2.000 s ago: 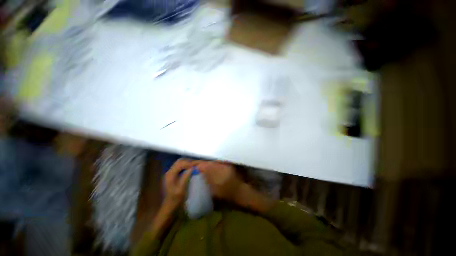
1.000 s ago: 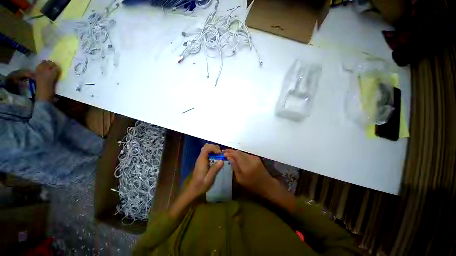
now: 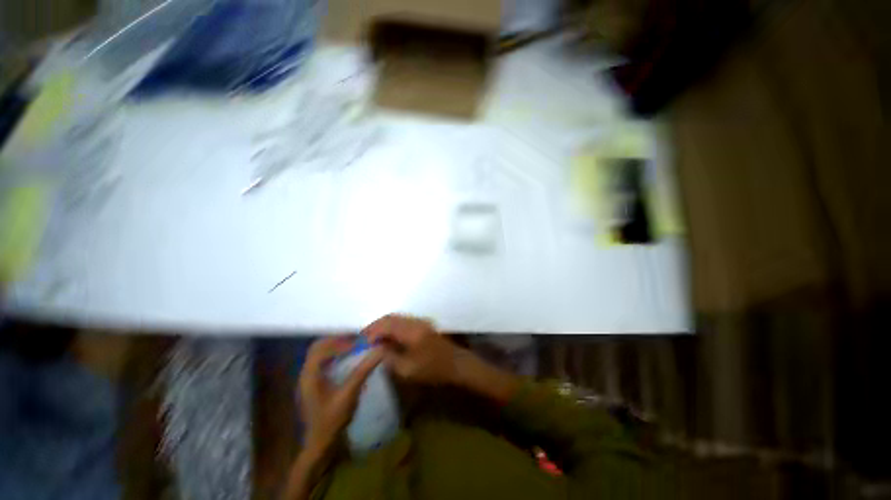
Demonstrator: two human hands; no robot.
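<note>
The frame is blurred by motion. A slim white retail box [image 3: 373, 415] with a blue end is held over my lap, below the table's front edge. My left hand [image 3: 327, 386] grips the box along its left side near the top. My right hand [image 3: 412, 349] has its fingers at the blue top end of the box. The fingers hide most of that end, so I cannot tell whether the flap is open.
The white table [image 3: 215, 239] holds a blurred loose cable pile [image 3: 318, 132], an open brown carton [image 3: 430, 83], a clear tray stack [image 3: 476, 227] and a smartphone [image 3: 631, 200] on yellow paper. A cable carton [image 3: 205, 415] stands below, beside a person in blue [image 3: 59, 410] at left.
The view has turned and blurred, so the table things sit further left and its front edge looks level. Both hands still hold the box at its blue end.
</note>
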